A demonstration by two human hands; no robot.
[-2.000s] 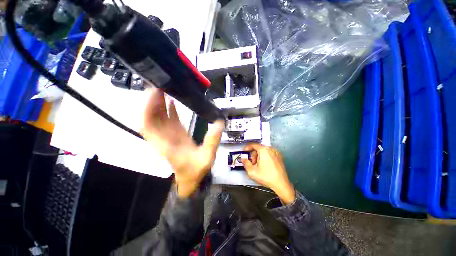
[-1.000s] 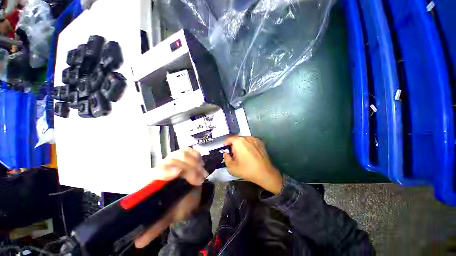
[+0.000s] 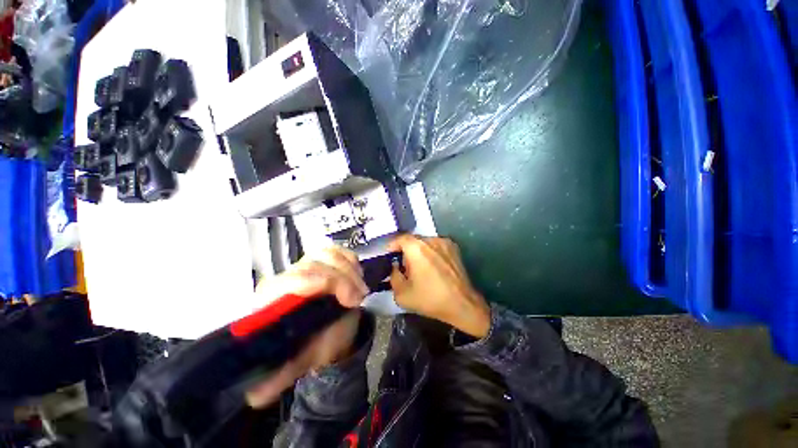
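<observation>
The electric screwdriver (image 3: 223,359), thick and black with a red strip, lies tilted from lower left towards the housing. My left hand (image 3: 319,284) is closed around its front end. Its tip points at the small black housing unit (image 3: 382,269), in front of the screw feeder. My right hand (image 3: 437,284) pinches the housing with thumb and fingers from the right. Fingers and screwdriver hide most of the housing, and the contact between tip and housing cannot be made out. The white-grey screw feeder (image 3: 339,114) stands just beyond my hands, turned slightly, with an open top compartment.
Several black closed housings (image 3: 140,131) are grouped on the white board (image 3: 175,262) at left. A crumpled clear plastic bag (image 3: 464,79) lies behind the feeder on the green bench top (image 3: 534,192). Stacked blue trays (image 3: 674,157) stand at right.
My left hand was open and blurred near the hanging screwdriver; it now grips the screwdriver, which has swung down to the housing. My right hand still holds the housing. The view has turned.
</observation>
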